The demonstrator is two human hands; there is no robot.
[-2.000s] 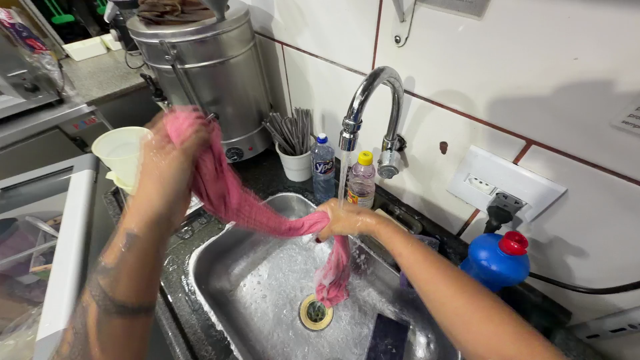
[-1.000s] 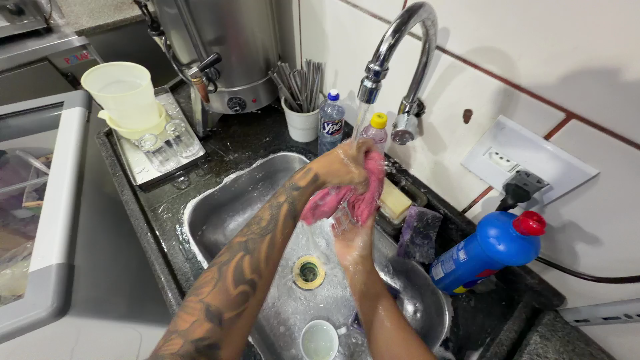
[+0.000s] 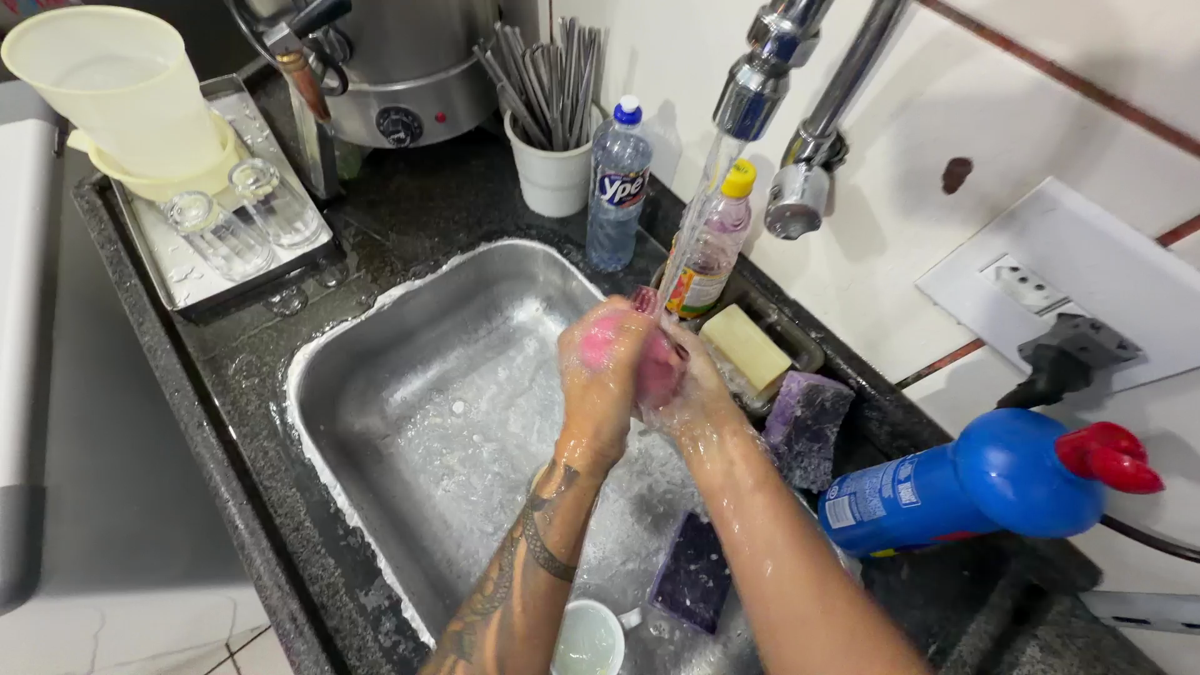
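Observation:
A wet pink cloth (image 3: 661, 370) is bunched between my two hands under the running water of the chrome faucet (image 3: 750, 94). My left hand (image 3: 605, 375) grips it from the left, and pink shows between the fingers. On the other side my right hand (image 3: 694, 384) closes around it, wet with suds. Both are above the steel sink (image 3: 375, 412), whose bottom is partly hidden by my forearms. Low in the sink lie a purple sponge (image 3: 692, 572) and a white cup (image 3: 589, 639) holding liquid.
Along the right rim are a soap bar (image 3: 746, 347), another purple sponge (image 3: 808, 427) and a blue bottle (image 3: 937, 487). Detergent bottles (image 3: 619, 187) and a cup of metal utensils (image 3: 553, 178) stand behind. Left is a tray (image 3: 173, 281) with glasses. A plug fills part of a wall outlet (image 3: 1078, 281).
The cloth was stretched between my hands two seconds ago; it is now bunched up between them. The view has moved closer to the sink.

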